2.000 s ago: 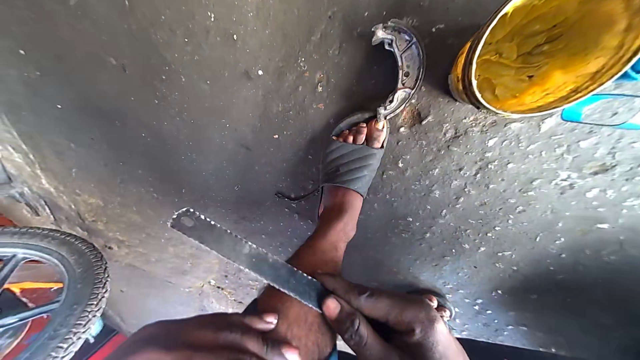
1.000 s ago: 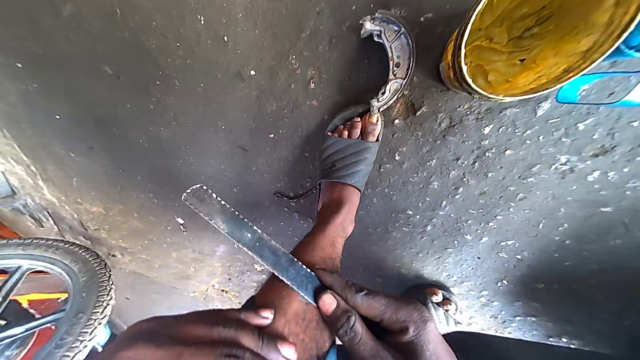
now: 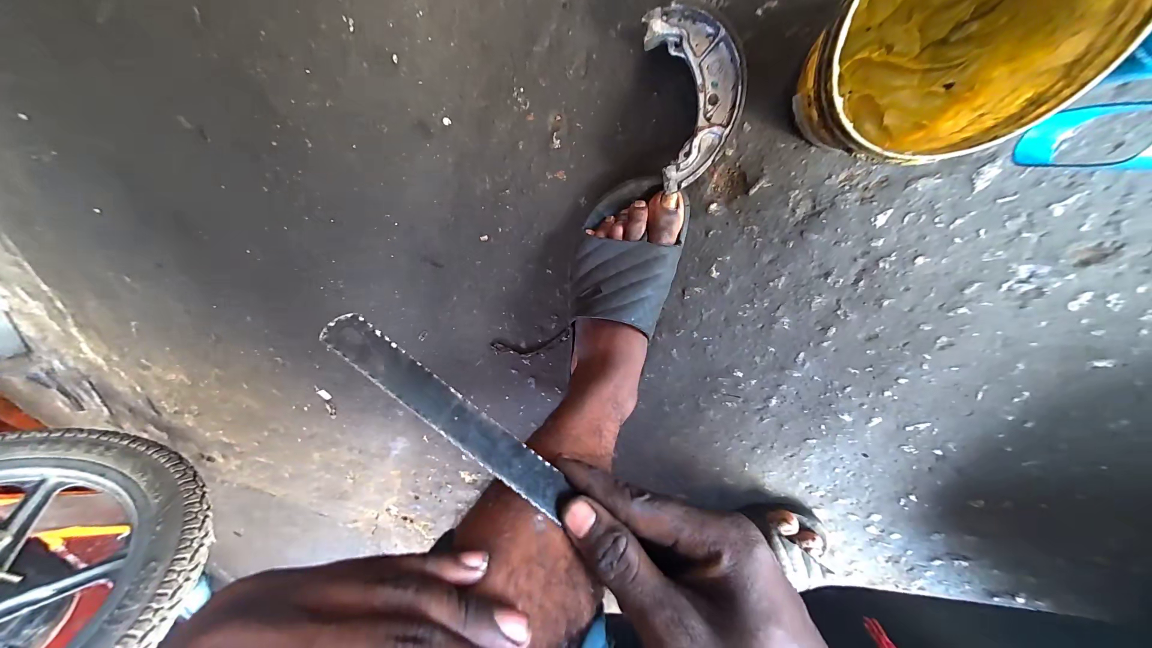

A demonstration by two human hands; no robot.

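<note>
Between the thumb and fingers of my right hand (image 3: 666, 549) is one end of a flat metal hacksaw blade (image 3: 441, 409) with toothed edges. The blade slants up and left across the front of my shin, its far end over the floor. My left hand (image 3: 360, 603) lies at the bottom, fingers spread near the shin, holding nothing visible. A curved metal brake shoe (image 3: 715, 90) touches the big toe of my foot in a grey sandal (image 3: 625, 279).
A bucket of yellow grease (image 3: 837, 99) stands on the rough floor at the upper right, beside a bright blue object (image 3: 1044, 139). A spoked wheel with a treaded tyre (image 3: 180, 531) is at the lower left. My other sandalled foot (image 3: 792, 535) shows at the right.
Both hands stay in much the same place, with the blade still in my right hand. The view has shifted slightly.
</note>
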